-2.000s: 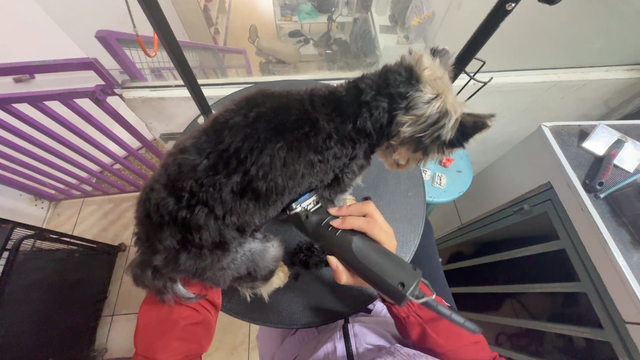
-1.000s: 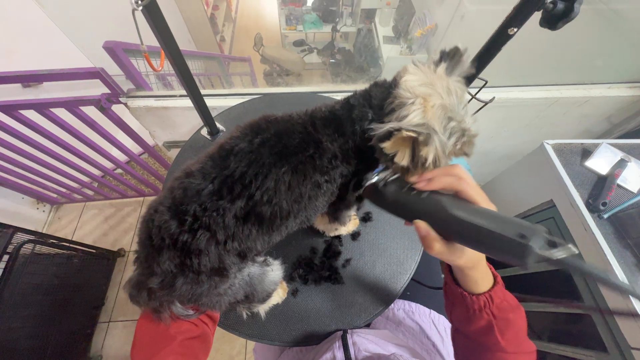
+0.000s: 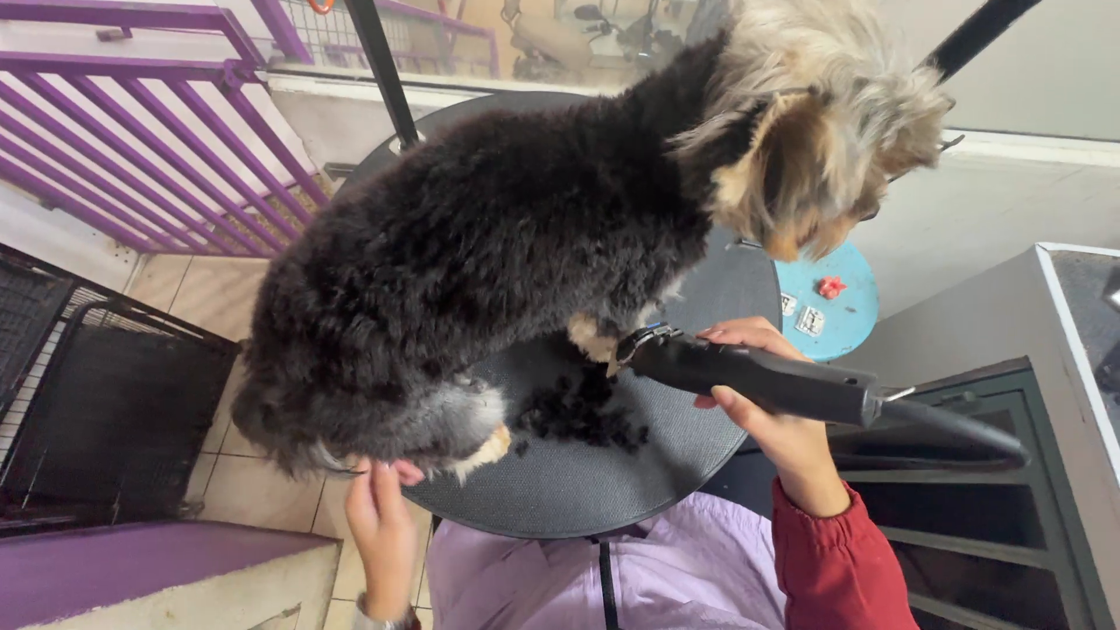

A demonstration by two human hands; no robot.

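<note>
A small dog (image 3: 490, 245) with a black coat and a tan and grey head stands on a round black grooming table (image 3: 577, 490), its head toward the upper right. My right hand (image 3: 770, 402) grips black electric hair clippers (image 3: 752, 376), whose blade is near a tan front paw. My left hand (image 3: 381, 516) is at the dog's rear, its fingertips pinched at hair by the tail or hind end; exactly what they hold is partly hidden. Loose black hair clippings (image 3: 582, 411) lie on the table between the legs.
A black grooming arm post (image 3: 381, 70) rises behind the dog. A blue round stool (image 3: 853, 306) holds blade-like pieces and a red item. Left are a purple gate (image 3: 157, 157) and a black wire cage (image 3: 96, 411); a grey cabinet (image 3: 971, 490) stands right. The clipper cord (image 3: 971, 433) trails right.
My right hand has brought the clippers down from the dog's neck toward its front paw. My left hand has come into sight at the dog's rear, where only a red sleeve showed earlier.
</note>
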